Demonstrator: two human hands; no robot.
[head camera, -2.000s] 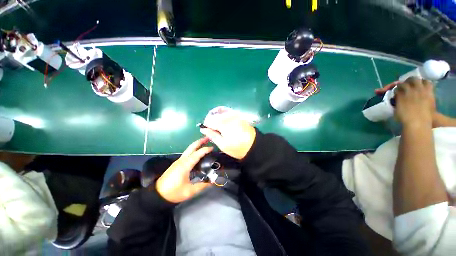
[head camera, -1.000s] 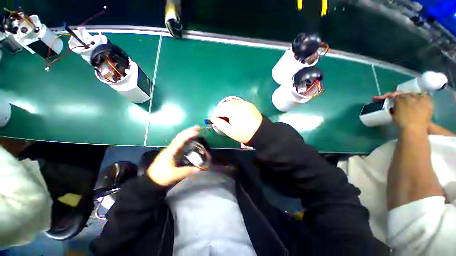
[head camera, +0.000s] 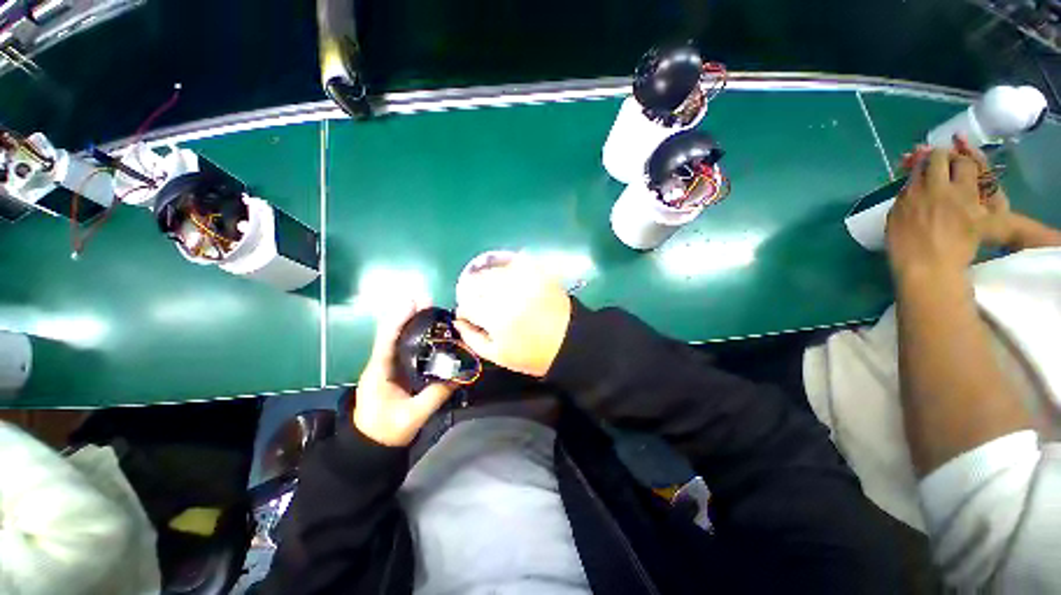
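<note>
My left hand (head camera: 390, 389) holds a black dome head (head camera: 417, 349), its open side facing up. A pale board or module and orange and red wires show inside it. My right hand (head camera: 524, 320) is right beside the head, its fingertips at the head's edge and wires. A white housing (head camera: 475, 274) stands on the bench behind and partly under my right hand. What the right fingertips pinch is too small and hidden to tell.
Two part-built units (head camera: 652, 215) with black heads stand right of centre on the green bench (head camera: 465, 151). Another unit (head camera: 273, 242) and white bracket units (head camera: 70, 180) stand at left. A neighbour's hands (head camera: 937, 209) work at right. A yellowish bar (head camera: 339, 58) hangs at the back.
The black head has come up to the bench edge and my two hands have drawn together. The white module inside the head now shows clearly. The neighbour's hands at right have shifted, with wires beside them.
</note>
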